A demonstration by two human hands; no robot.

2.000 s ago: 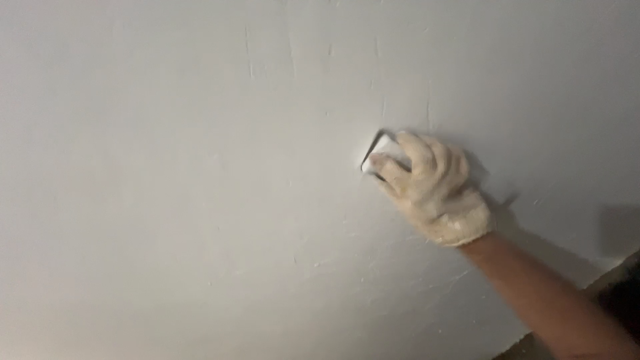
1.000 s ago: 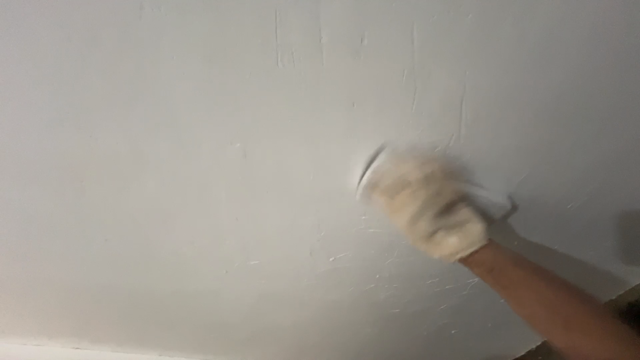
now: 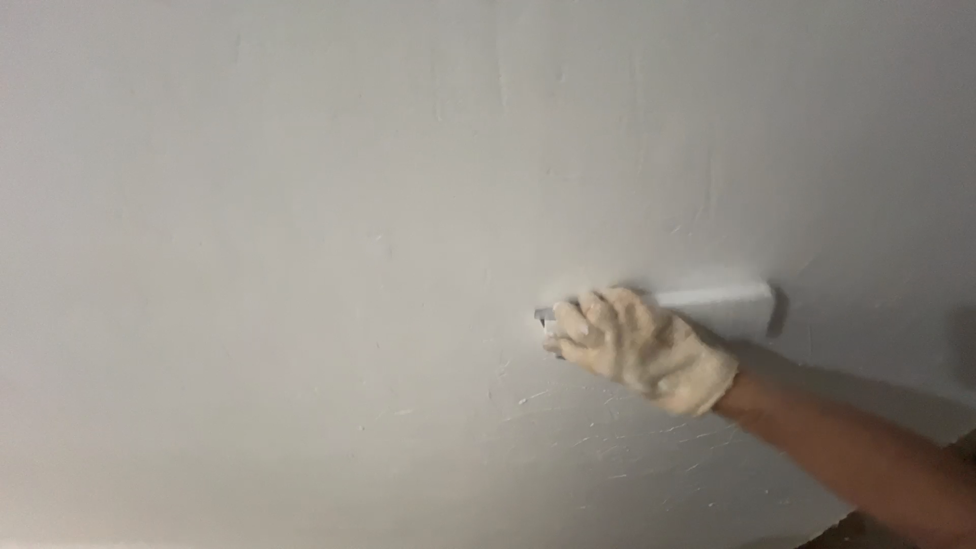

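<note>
My right hand (image 3: 644, 351), in a cream work glove, comes in from the lower right and grips a long whitish flat tool (image 3: 717, 309), possibly a sanding block or float. The tool lies roughly level against a light grey wall or ceiling surface (image 3: 305, 229). Its left end, with a dark edge, shows just past my fingertips, and its right end casts a shadow. The palm hides its middle. Thin scratches and small raised marks lie on the surface below and above the hand. My left hand is out of view.
A rough dark edge (image 3: 846, 526) borders the surface at the lower right, beneath my forearm. A dark shadow falls on the surface at the right margin. Along the bottom left runs a paler strip.
The tool, tilted in the earlier frames, now lies closer to level, with more of its length showing right of my glove. My right hand still holds it.
</note>
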